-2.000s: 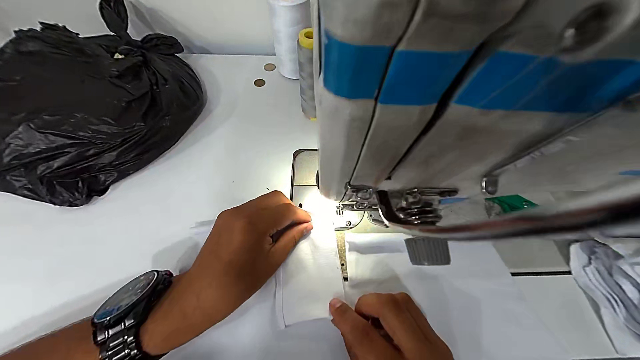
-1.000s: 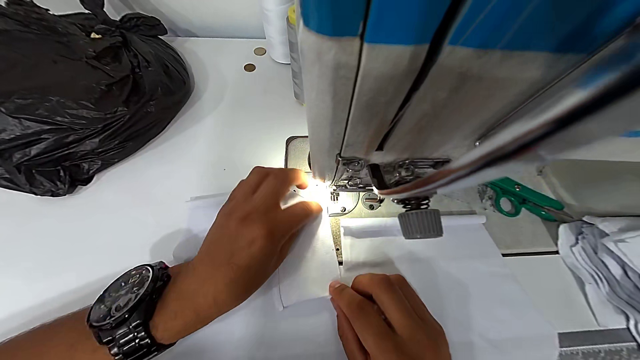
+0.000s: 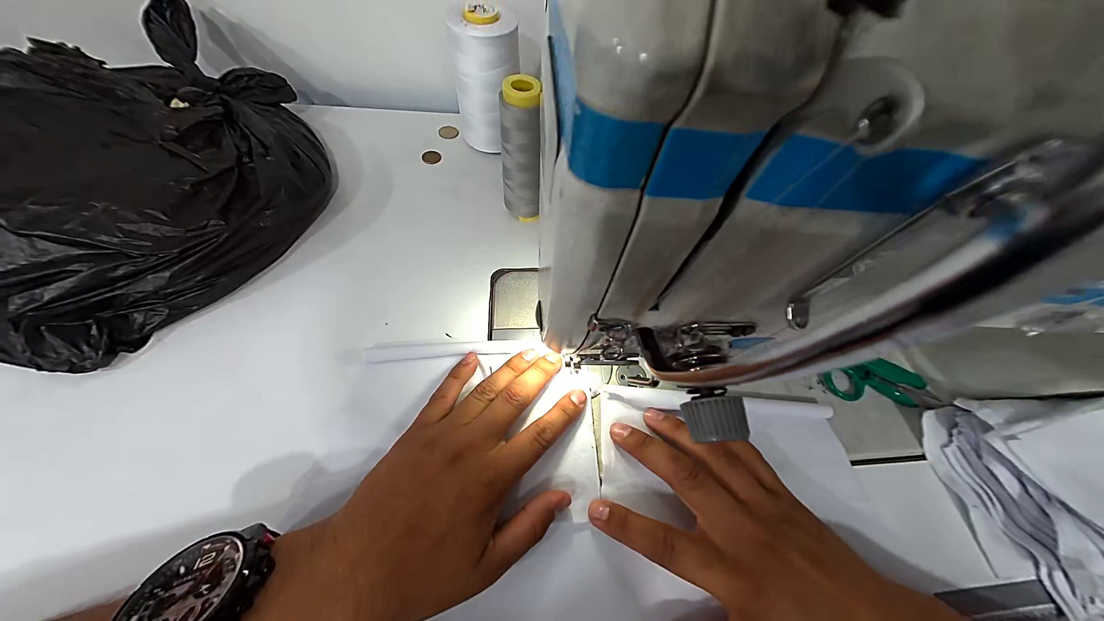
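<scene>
White fabric [image 3: 638,552] lies under the presser foot area of a sewing machine [image 3: 638,224], whose lamp lights the needle area brightly. My left hand [image 3: 448,474] rests palm down on the fabric left of the needle, fingers spread, fingertips close beside the presser foot. On the other side of a narrow gap between fabric edges, my right hand [image 3: 716,509] lies flat with its fingers apart, below the machine head. Neither hand pinches anything. Glare and the machine head hide the needle tip.
A knotted black plastic bag [image 3: 155,207] sits at the left. Thread cones, white [image 3: 483,82] and grey [image 3: 521,151], stand behind the machine near two small discs [image 3: 431,158]. Green-handled scissors [image 3: 893,379] and folded white cloth [image 3: 1026,492] lie at the right.
My right hand has let go of the fabric edge it pinched and moved up beside the gap, fingers spread. My left hand has flattened out, its fingers now apart.
</scene>
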